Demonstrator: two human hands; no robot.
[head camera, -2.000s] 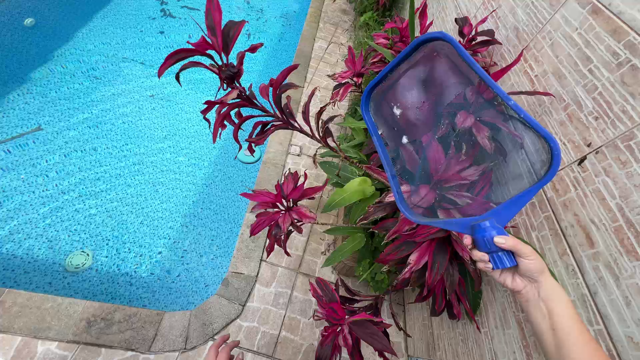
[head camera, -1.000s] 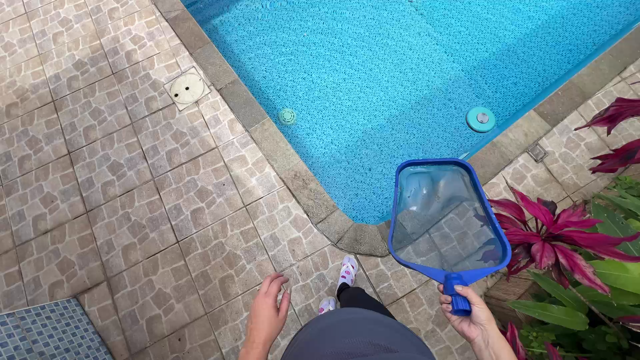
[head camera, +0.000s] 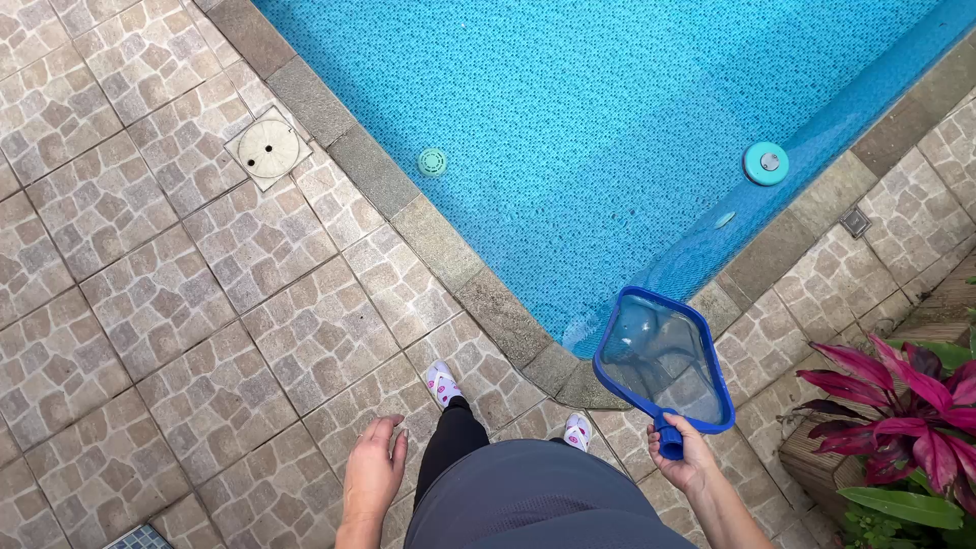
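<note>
My right hand (head camera: 684, 455), low and right of centre, grips the short blue socket of a pool skimmer net (head camera: 663, 354). The net's blue plastic frame is upright in view with its sheer mesh over the pool's rounded corner, and no pole is fitted in the socket. My left hand (head camera: 375, 467) hangs at the lower centre-left over the paving, fingers apart, holding nothing. The swimming pool (head camera: 549, 114) has blue mosaic-patterned water. A round turquoise floating dispenser (head camera: 765, 163) sits near its right edge.
Stone coping (head camera: 433, 240) edges the pool just ahead of my feet. Left of it, a round cover (head camera: 268, 149) is set in the patterned tile paving (head camera: 191, 335). A magenta-leaved cordyline plant (head camera: 900, 412) stands at the right beside wooden edging. A small drain (head camera: 855, 223) lies past the coping.
The view has swung from the plants to the pool corner and my feet. The net, still in my right hand, was in front of the magenta plants two seconds ago. My left hand has come further into view.
</note>
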